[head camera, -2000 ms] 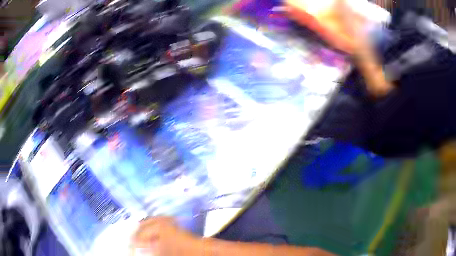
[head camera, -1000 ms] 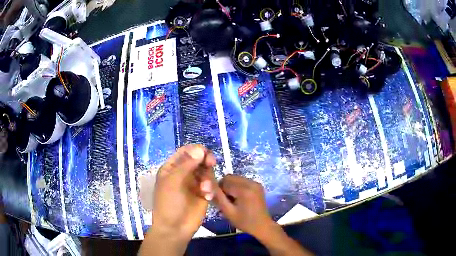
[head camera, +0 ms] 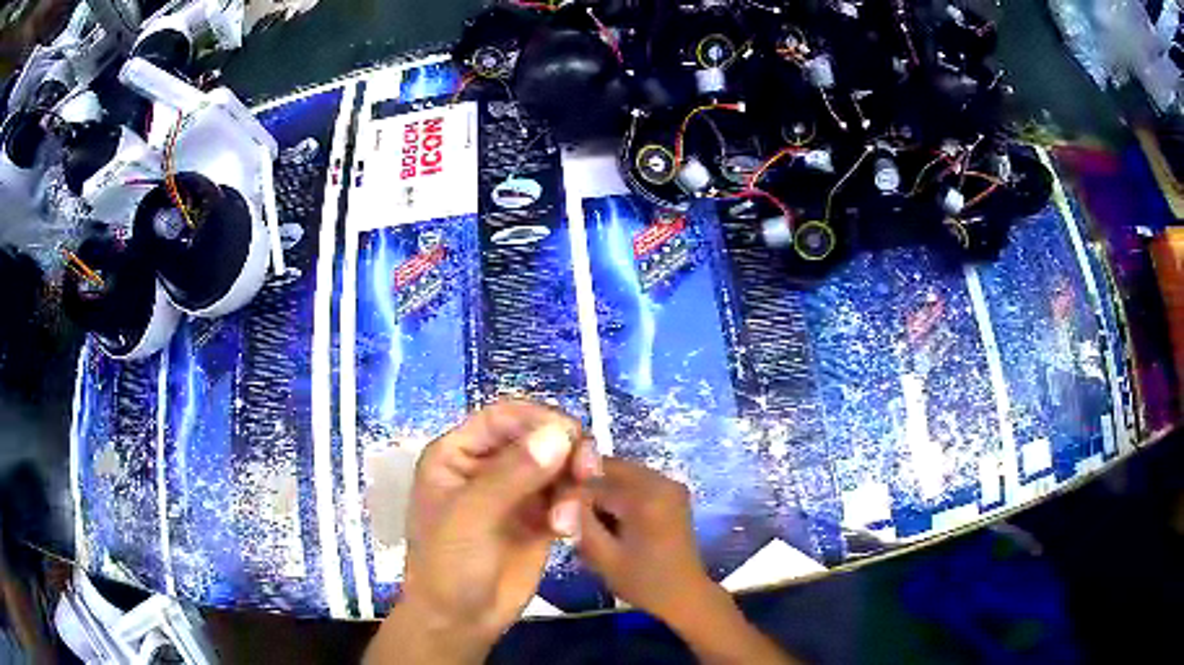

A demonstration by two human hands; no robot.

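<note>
My left hand point(head camera: 487, 513) is raised over the printed sheets point(head camera: 649, 312) near the bench's front edge, with thumb and fingertips pinched together. My right hand point(head camera: 649, 533) is right beside it, its fingers curled and its fingertips meeting those of the left. Anything between the fingertips is too small and blurred to tell. No larger part shows in either hand.
Black round parts point(head camera: 571, 78) with thin coloured wires and small white plugs are piled at the back middle and right. White housings with black rounds point(head camera: 214, 247) and upright wires stand at the left. White plastic pieces point(head camera: 130, 630) are at the lower left, beside the bench edge.
The view has steadied and shifted slightly. Since one second ago both hands stay together at about the same place, with the fingertips a little closer to each other.
</note>
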